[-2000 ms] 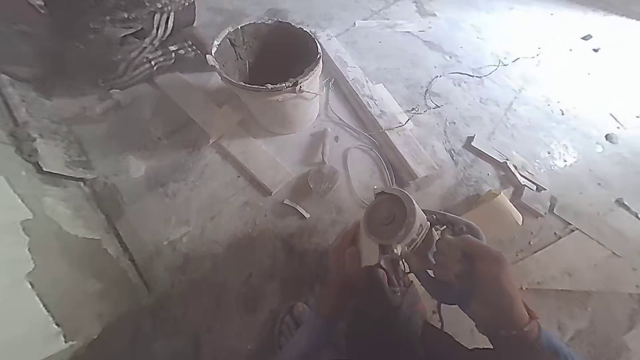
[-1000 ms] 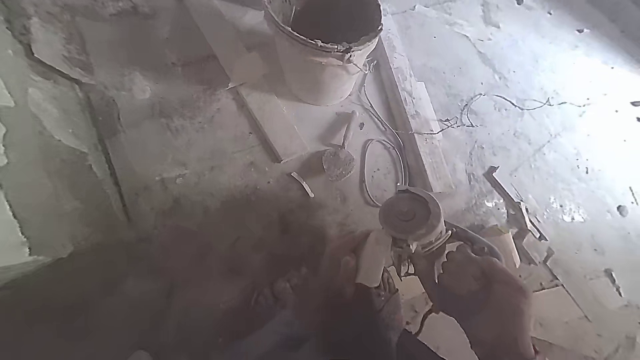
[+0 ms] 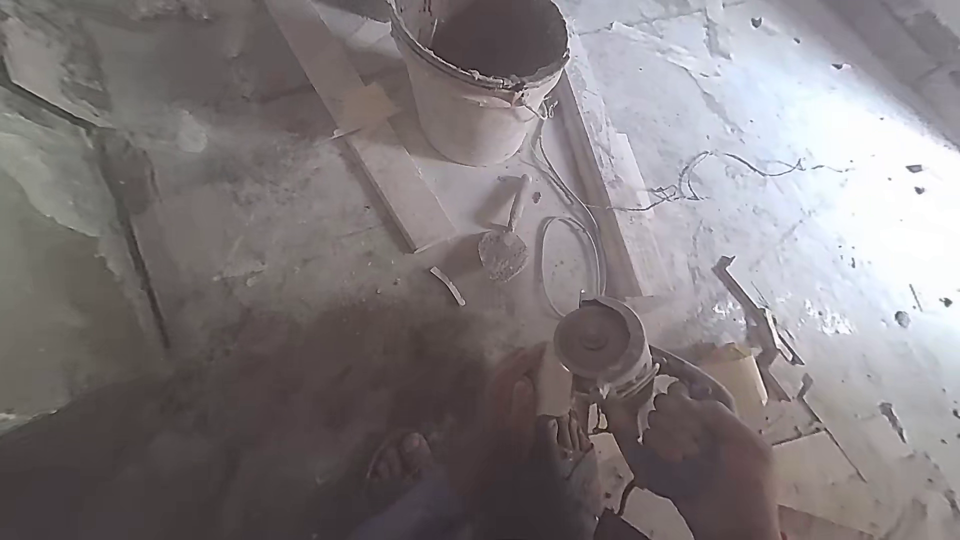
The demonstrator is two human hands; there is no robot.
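Note:
My right hand (image 3: 694,450) is closed around the body of a dusty handheld power tool (image 3: 600,341), which looks like an angle grinder, its round disc end facing up. At the tool's left side, my left hand (image 3: 521,390) holds a pale flat piece, perhaps tile (image 3: 553,382), close against the disc end. Dust and shadow blur the left fingers. A looped cable (image 3: 544,262) lies on the floor just beyond the tool. Farther off is a small round-bladed trowel (image 3: 504,253), caked with dry material.
A crusted bucket (image 3: 472,120) stands beyond the trowel, between a board (image 3: 397,187) on the left and long strips (image 3: 600,180) on the right. Broken scraps (image 3: 757,315) and thin wire (image 3: 697,176) lie at the right. A bare foot (image 3: 401,454) is at the bottom.
The view has shifted, so the bucket sits higher in it. Dust around my left hand and the floor beside it looks thicker than two seconds ago. Both hands stay at the tool.

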